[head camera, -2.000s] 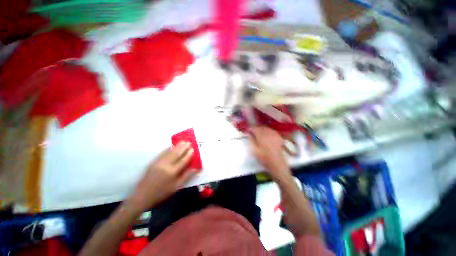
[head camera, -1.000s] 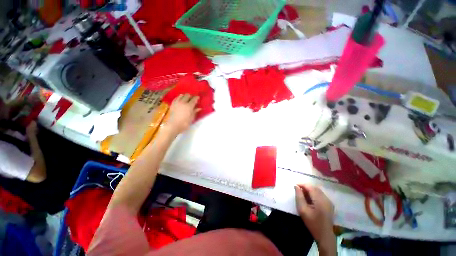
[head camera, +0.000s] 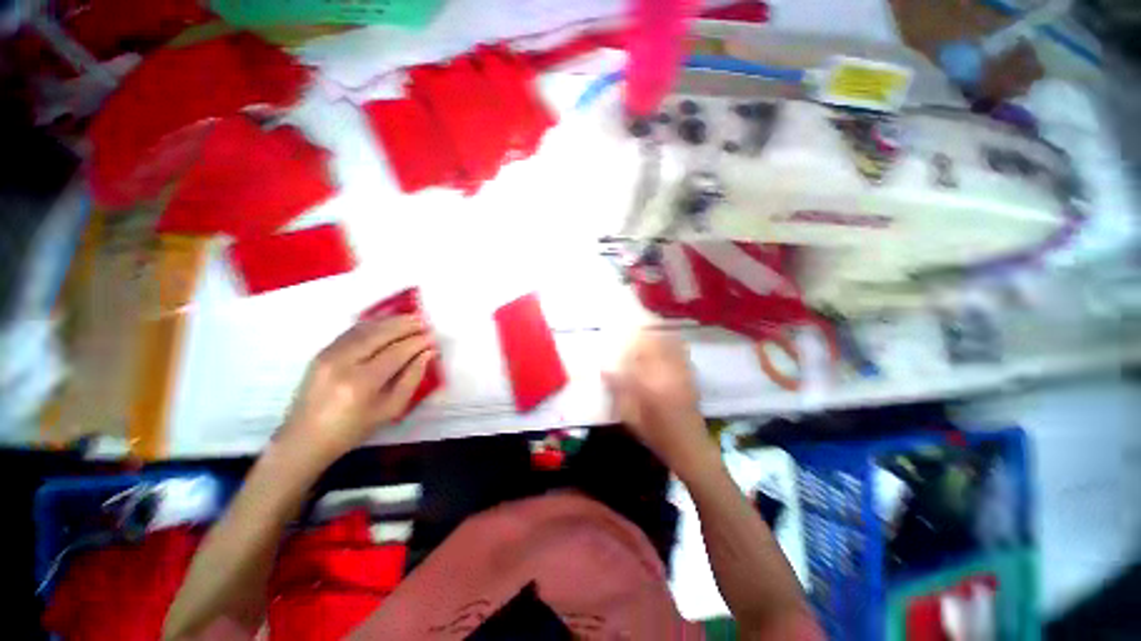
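A red fabric piece (head camera: 532, 353) lies flat on the white table between my hands. My left hand (head camera: 363, 382) is to its left, with fingers and thumb on another red piece (head camera: 407, 303) near the table's front edge. A third red piece (head camera: 293, 259) lies further left, below a fanned red stack (head camera: 250, 175). My right hand (head camera: 657, 382) is right of the middle piece, below the machine's needle area, fingers curled. It is blurred, and whether it holds anything cannot be told.
The white machine head (head camera: 851, 207) extends to the right. Red sewn pieces with pale strips (head camera: 720, 282) lie under it, beside orange scissors handles (head camera: 778, 363). Another fanned red stack (head camera: 457, 119) is behind. Blue crates (head camera: 1032, 501) stand below the table.
Since one second ago, my left hand has left the left stack and come to the front with a red piece. Another single piece now lies below that stack. The view has shifted.
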